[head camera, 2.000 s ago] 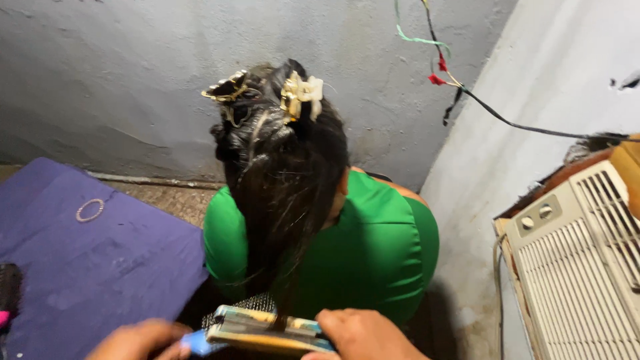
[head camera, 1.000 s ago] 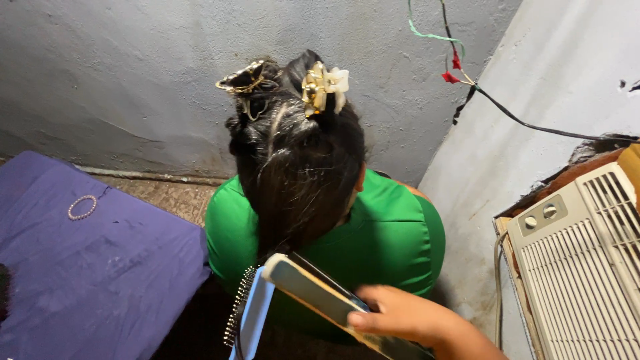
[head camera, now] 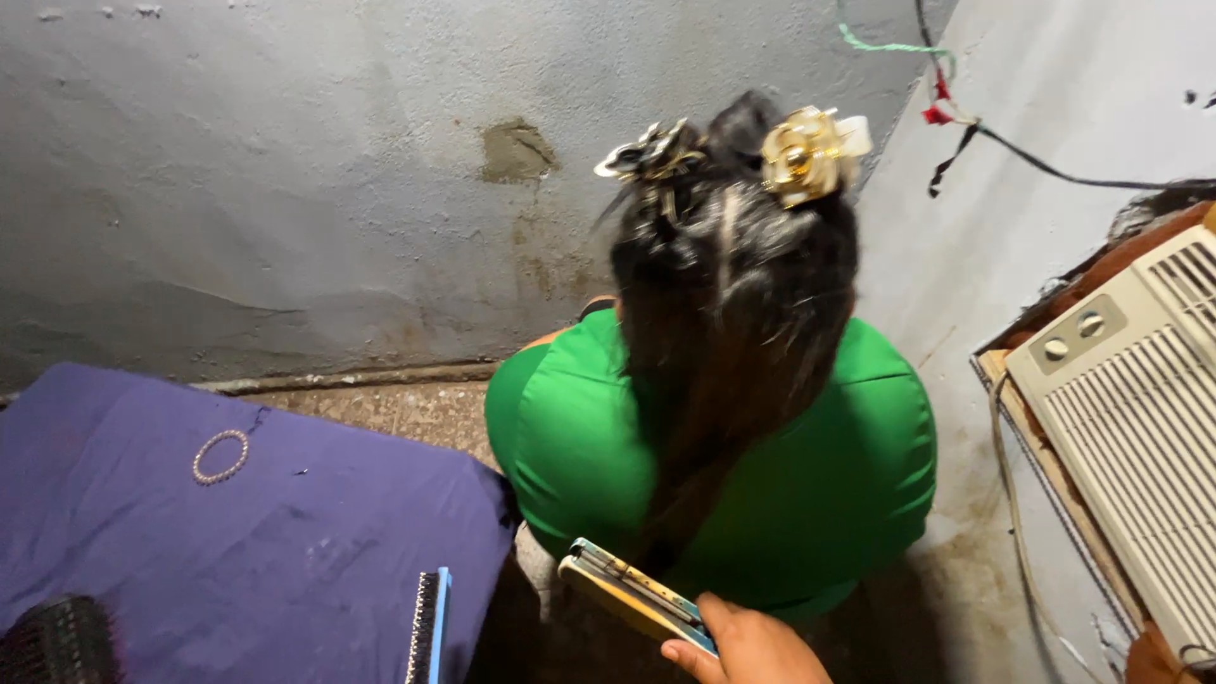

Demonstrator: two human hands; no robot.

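Observation:
A seated person in a green top (head camera: 798,484) has long dark hair (head camera: 731,351) hanging down the back. Two claw clips hold hair up on the crown: a dark, gold-edged one (head camera: 655,152) at left and a gold flower-shaped one (head camera: 803,157) at right. My right hand (head camera: 750,641) grips a flat iron (head camera: 636,594) just below the hair ends, its plates lying close together. A blue hairbrush with dark bristles (head camera: 429,627) stands upright at the bottom edge, left of the flat iron. My left hand is out of the frame.
A purple cloth-covered surface (head camera: 361,513) at left bears a beaded ring (head camera: 220,457) and a dark brush (head camera: 62,641). An air conditioner (head camera: 1130,418) sits in the right wall. Wires (head camera: 1054,171) hang above it. A grey wall (head camera: 285,190) stands beyond the person.
The flat iron and blue brush, together near the hair ends before, are now apart, the brush farther left. My left hand, seen two seconds ago, is out of view. The person's head has shifted.

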